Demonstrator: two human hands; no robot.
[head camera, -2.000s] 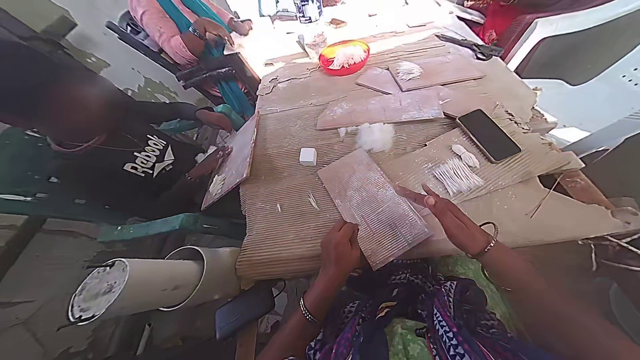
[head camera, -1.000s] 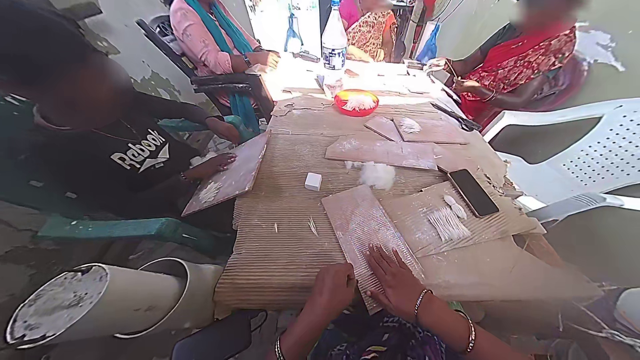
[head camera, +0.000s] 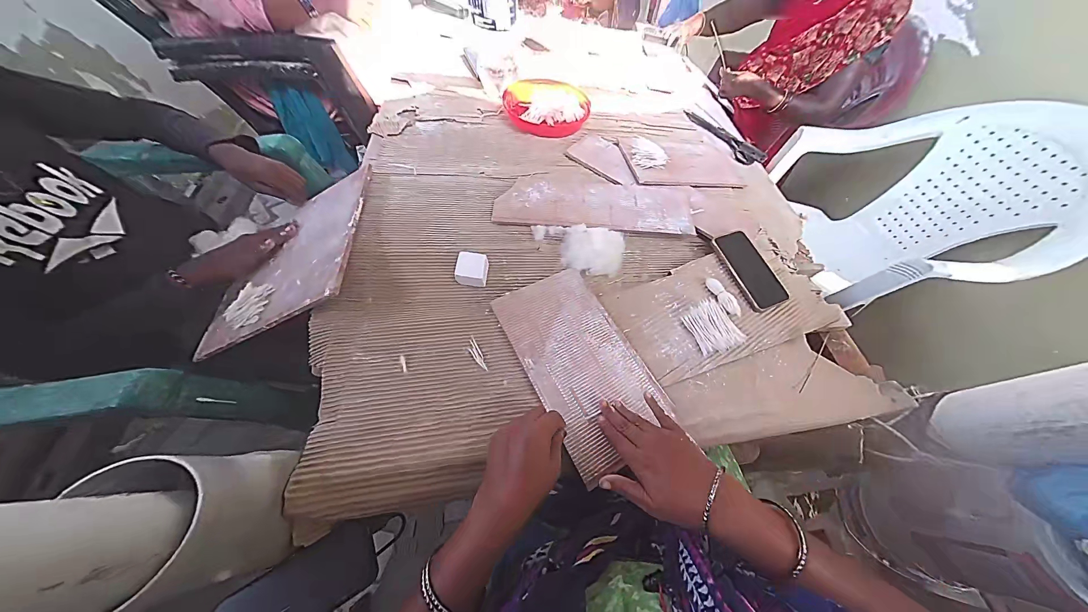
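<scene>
A ribbed, whitish-dusted board (head camera: 586, 365) lies slanted over the near edge of the table. My left hand (head camera: 525, 450), fingers curled, is at the board's left edge; whether it pinches something there cannot be seen. My right hand (head camera: 650, 459) rests palm down on the board's near end, fingers spread. Beyond the board sit a tuft of white cotton (head camera: 593, 250) and a small white block (head camera: 472, 269). To its right, a row of thin white cotton wicks (head camera: 712, 326) lies on cardboard. A few thin wicks (head camera: 478, 354) lie to its left.
Corrugated cardboard (head camera: 408, 297) covers the table. A smartphone (head camera: 750, 270), more boards (head camera: 595, 202), a red bowl of white pieces (head camera: 546, 109) and scissors (head camera: 727, 138) lie farther off. A person at the left works over a tilted board (head camera: 314, 255). White plastic chairs (head camera: 977, 195) stand at the right.
My right hand has gone from the board's right edge, two seconds ago, to lying flat on its surface. The board now points more directly away from me. The view has tilted.
</scene>
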